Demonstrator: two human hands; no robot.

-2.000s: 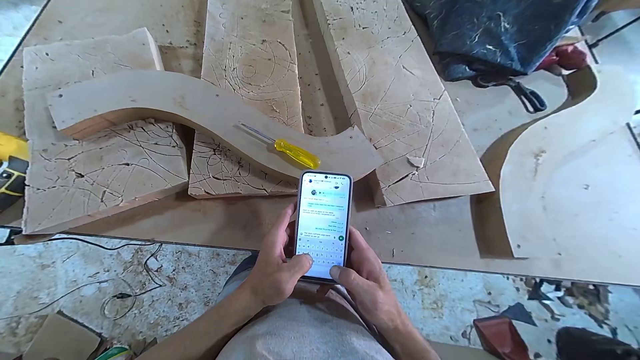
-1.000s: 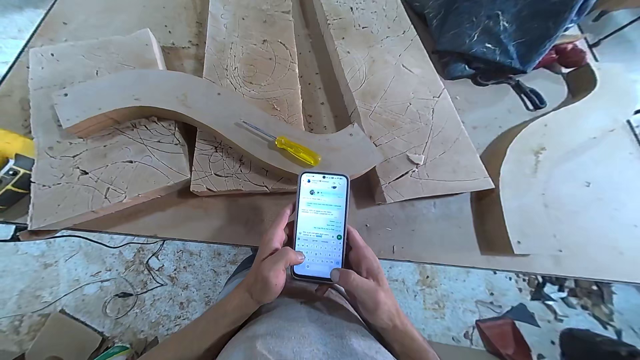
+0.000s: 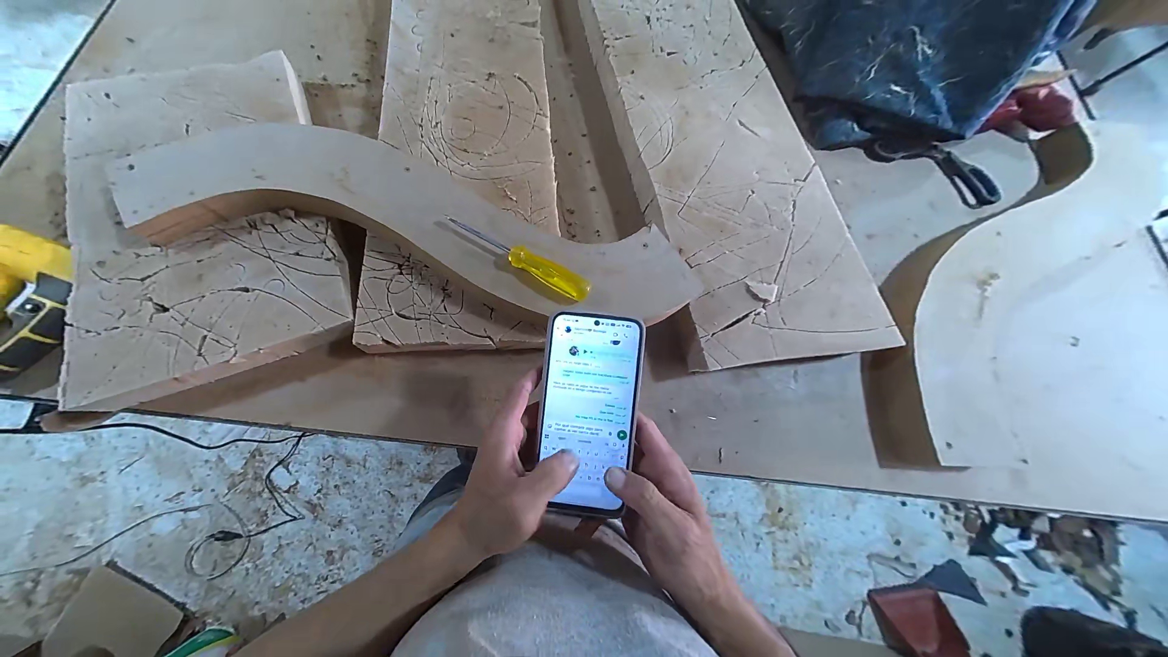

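A smartphone [image 3: 591, 411] with a lit chat screen and keyboard is held upright between both hands, in front of the table edge. My left hand [image 3: 511, 470] grips its left side, the thumb over the keyboard. On the right side, my right hand [image 3: 662, 502] holds it with the thumb at the lower right of the screen. Just beyond the phone, a screwdriver with a yellow handle [image 3: 549, 274] lies on an S-curved wooden piece [image 3: 365, 173]. That piece rests across scored, cracked boards [image 3: 210, 310].
Another scored board [image 3: 730, 182] lies right of centre. A large curved panel [image 3: 1049, 338] is at the right, below a dark blue plastic bag [image 3: 922, 64]. A yellow and black tool [image 3: 35, 297] sits at the left edge. Cables [image 3: 246, 529] and scraps [image 3: 917, 620] lie on the floor.
My left thumb has shifted right over the phone's keyboard. Both hands keep hold of the phone, and the screwdriver and boards have not moved.
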